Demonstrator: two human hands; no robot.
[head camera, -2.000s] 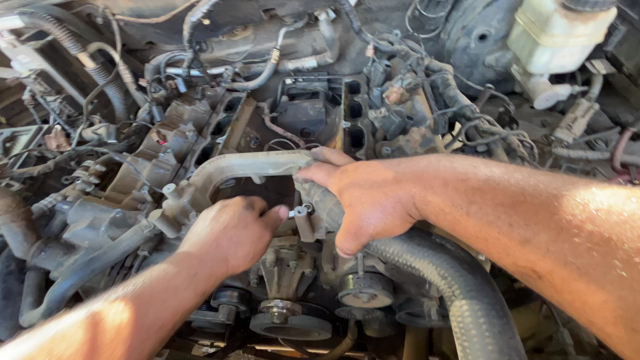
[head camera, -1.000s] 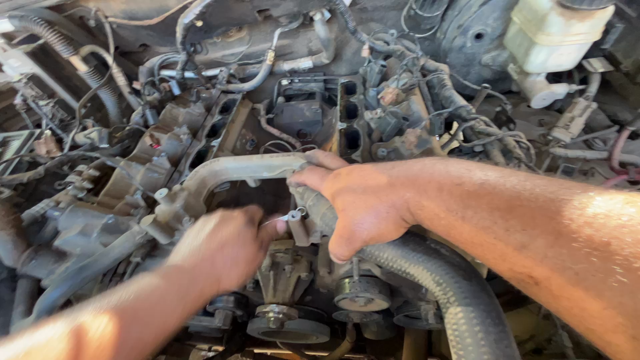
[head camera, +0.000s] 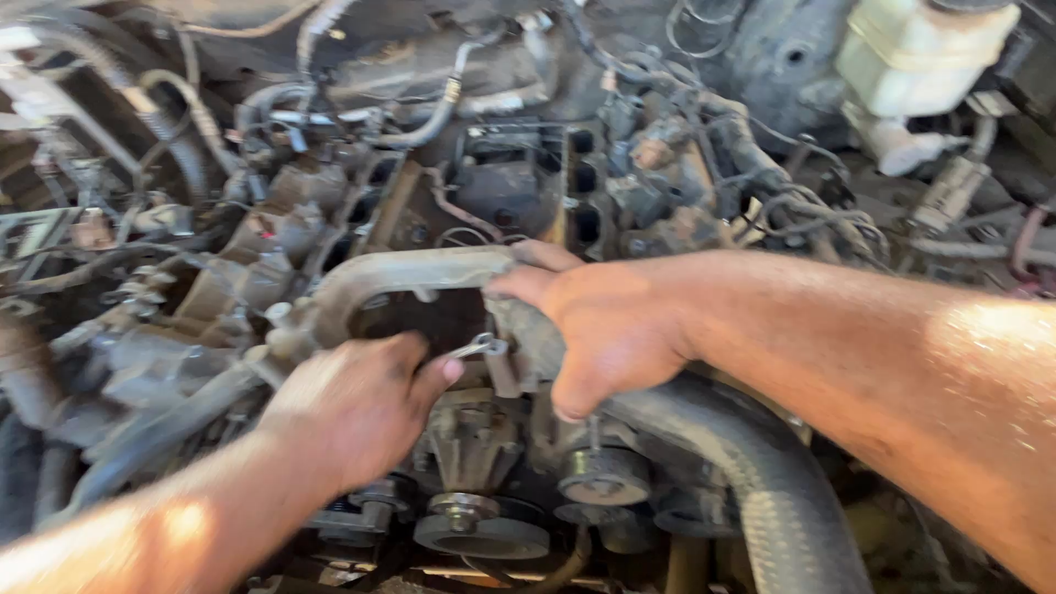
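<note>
In the head view, my left hand (head camera: 355, 404) grips a small metal wrench (head camera: 472, 348), whose ring end sits at the top of a bolt boss (head camera: 502, 370) on the engine's coolant housing. My right hand (head camera: 610, 330) rests over the right end of the curved metal coolant pipe (head camera: 412, 268), with fingers on the joint and thumb pointing down. The housing beneath that hand is partly hidden. From under my right forearm a thick black radiator hose (head camera: 742, 462) curves down. Below the wrench are a pulley hub (head camera: 462, 511) and a smaller pulley (head camera: 605, 477).
Open intake ports (head camera: 586, 186) line the engine behind the pipe. A wiring harness (head camera: 734, 140) runs along the right, near a whitish fluid reservoir (head camera: 920, 58). More hoses (head camera: 165, 429) and wires crowd the left side.
My left hand has shifted slightly about the wrench, which stays at the same boss. My right hand remains on the pipe joint.
</note>
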